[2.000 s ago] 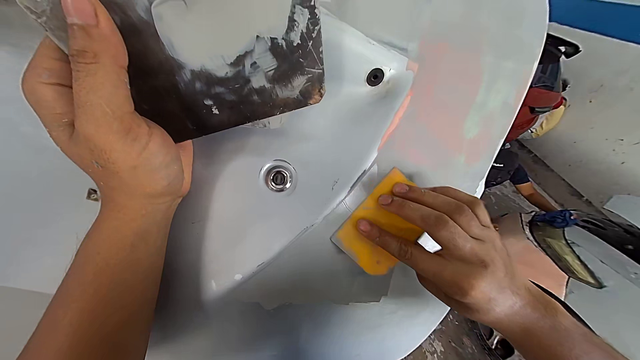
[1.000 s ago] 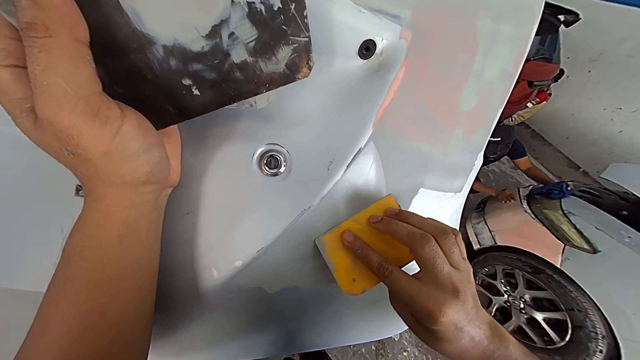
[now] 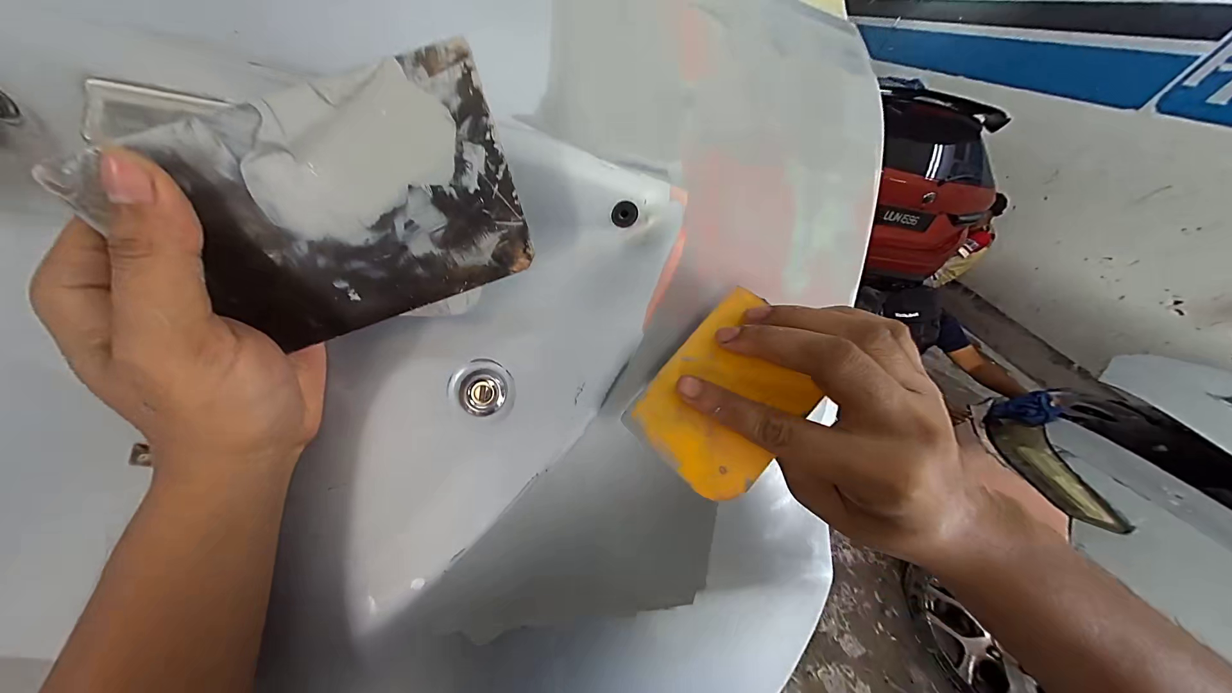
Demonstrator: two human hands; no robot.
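Observation:
My left hand [image 3: 183, 337] holds a dark, smeared mixing board [image 3: 385, 279] by its left end, the thumb on top. A mound of light grey putty [image 3: 356, 154] lies on that board. In my right hand [image 3: 857, 414] is a yellow plastic spreader [image 3: 712, 404], its left edge on or close to a silver vehicle body panel [image 3: 404, 500]. Grey filler [image 3: 597, 549] covers a broad patch of the panel below the spreader, beside a raised crease. A metal lock cylinder [image 3: 483, 390] and a black round plug [image 3: 625, 213] sit in the panel left of the crease.
Past the panel's right edge stands a red car [image 3: 905, 221]. A person [image 3: 962, 346] has an arm at another car part with a blue cloth [image 3: 1025, 407]. A wheel [image 3: 962, 626] shows at the lower right, beside rough floor [image 3: 852, 616].
The yellow spreader has moved up along the panel since one second ago, and more grey filler shows below it. The board is now seen more fully, with the putty mound in sight.

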